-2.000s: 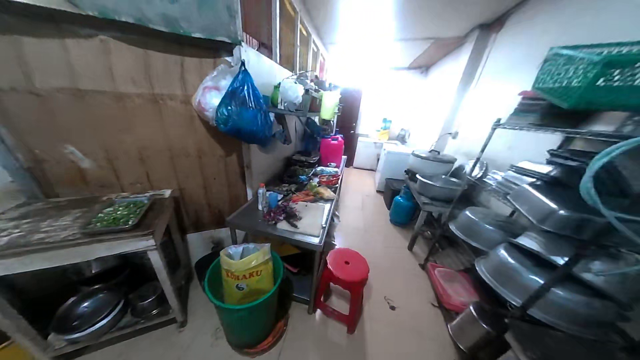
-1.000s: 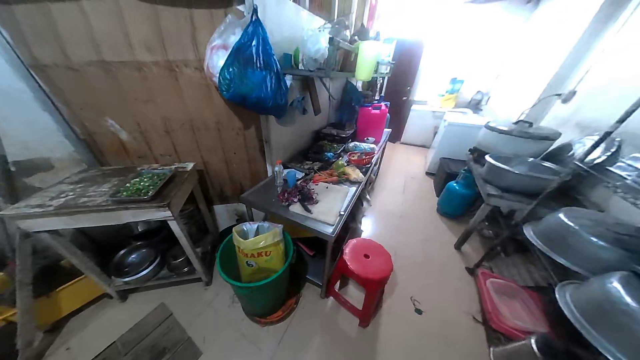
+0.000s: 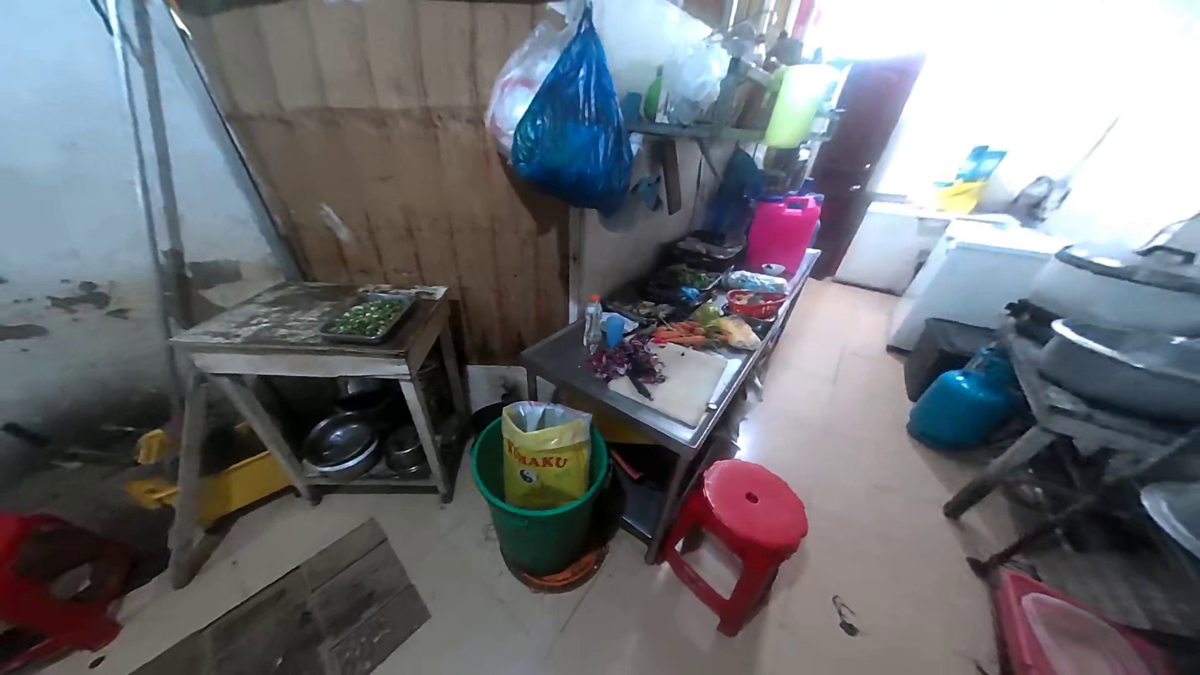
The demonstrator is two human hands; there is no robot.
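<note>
Neither of my hands shows in the head view. On the metal table (image 3: 553, 361) at centre lies a white cutting board (image 3: 689, 380), with chopped purple leaves (image 3: 626, 364) at its left side and a dark-handled knife (image 3: 640, 386) on them. Carrots (image 3: 680, 333), a clear bottle (image 3: 592, 323), a blue cup (image 3: 614, 330) and a red basket (image 3: 756, 302) are behind the board. A metal tray (image 3: 403, 323) of chopped greens (image 3: 368, 318) rests on the wooden table (image 3: 253, 323) to the left.
A red plastic stool (image 3: 755, 506) stands by the metal table's near corner, beside a green bin (image 3: 539, 539) holding a yellow bag (image 3: 547, 459). A blue gas cylinder (image 3: 966, 403) and a wooden stand (image 3: 1008, 459) with large pots are at right. Wooden boards (image 3: 309, 600) lie low at left.
The view has turned left and come nearer to the tables. A red stool at the far left and the wooden boards on the floor have come into view.
</note>
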